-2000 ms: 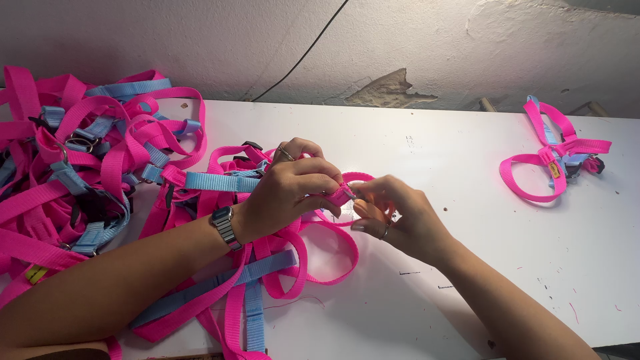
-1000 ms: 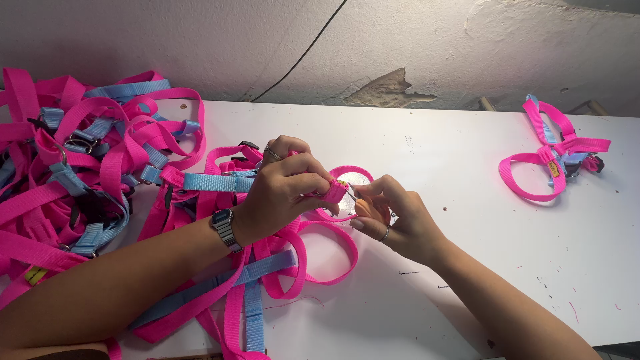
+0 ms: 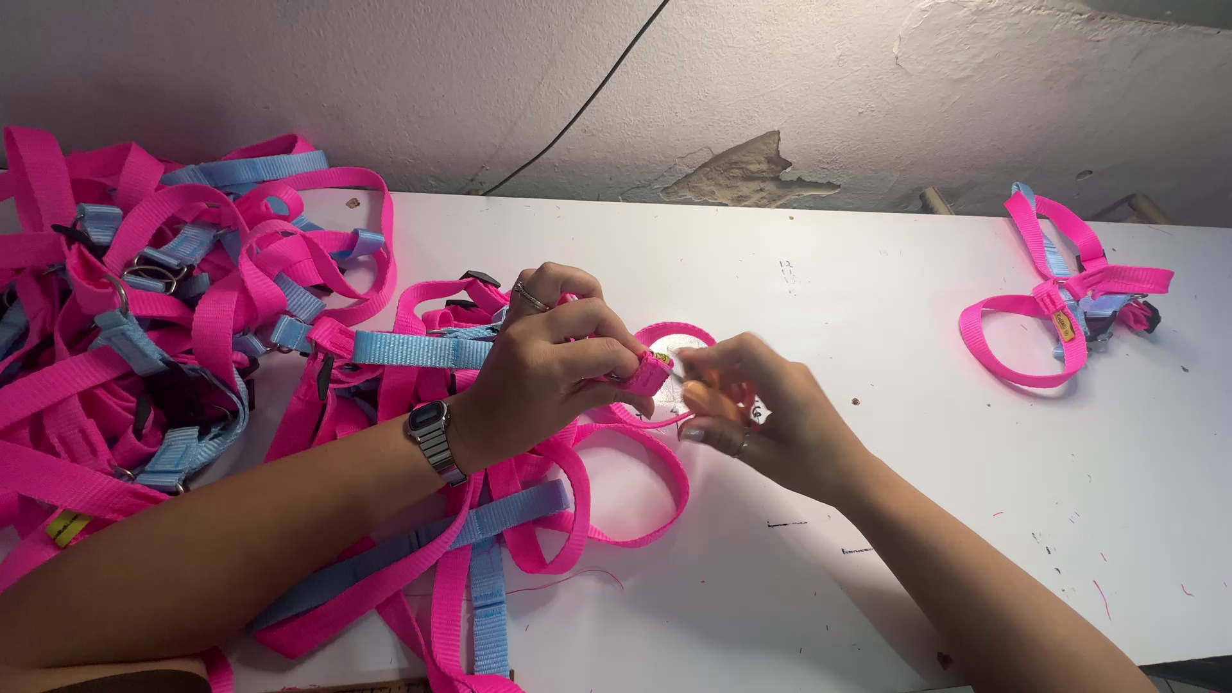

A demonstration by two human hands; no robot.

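Note:
My left hand (image 3: 563, 356), with a ring and a metal wristwatch, grips a folded end of pink webbing strap (image 3: 652, 373) that bears a small yellow label. Close on its right, my right hand (image 3: 746, 409) has its fingers curled around a small orange tool whose kind is hard to tell; a thin tip points toward the webbing. Under and around my left hand lie pink and light blue webbing straps (image 3: 630, 486), looped, with black plastic parts among them.
A large heap of pink and blue webbing harnesses (image 3: 221, 308) with metal rings fills the left of the white table (image 3: 924, 443). One harness (image 3: 1068, 289) lies at the far right. Behind the table stands a chipped wall (image 3: 751, 168) with a black cable (image 3: 587, 96). Loose thread lies near the front.
My right hand and the orange tool have drawn slightly away from the webbing end. My left hand keeps its hold on it in nearly the same place.

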